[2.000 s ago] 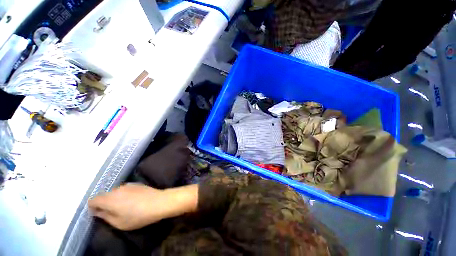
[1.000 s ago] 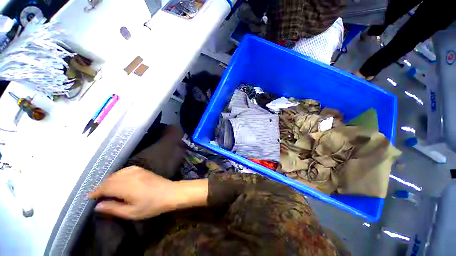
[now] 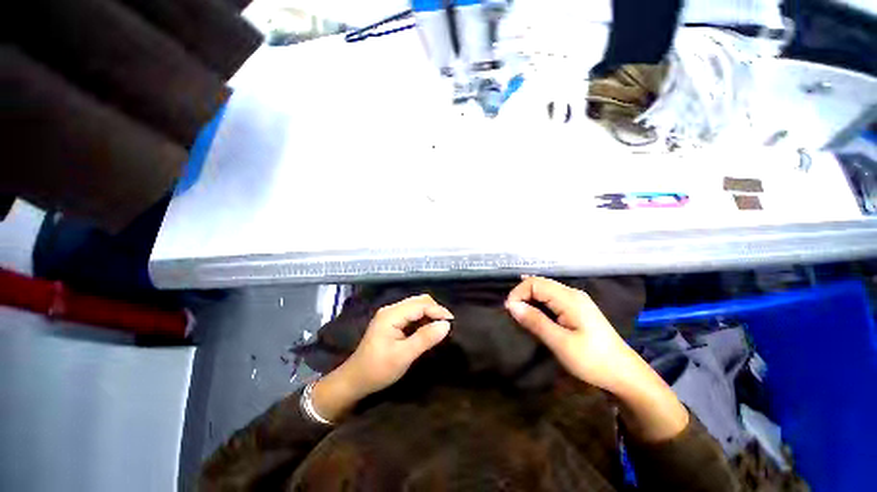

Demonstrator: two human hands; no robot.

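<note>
A dark brown garment (image 3: 486, 336) lies limp in my lap, below the table's front edge. My left hand (image 3: 389, 346) is on its left side and my right hand (image 3: 567, 332) on its right, a short gap apart. The thumb and forefinger of each hand are pinched on the dark cloth; the exact fold between the tips is hard to make out. Pink and blue thread snips (image 3: 654, 200) lie on the white table, blades to the left.
The white table (image 3: 317, 192) has a ruler tape along its front edge. Machine needle parts (image 3: 471, 77) are at the top. White strips (image 3: 707, 91) and brown swatches (image 3: 742, 184) lie at right. Brown folds (image 3: 106, 86) hang upper left, a red pipe (image 3: 96, 309) below, a blue bin (image 3: 827, 375) right.
The view has swung left from the bin to the table front and my lap. My left hand has come into view. My right hand has left the table edge and is over the garment.
</note>
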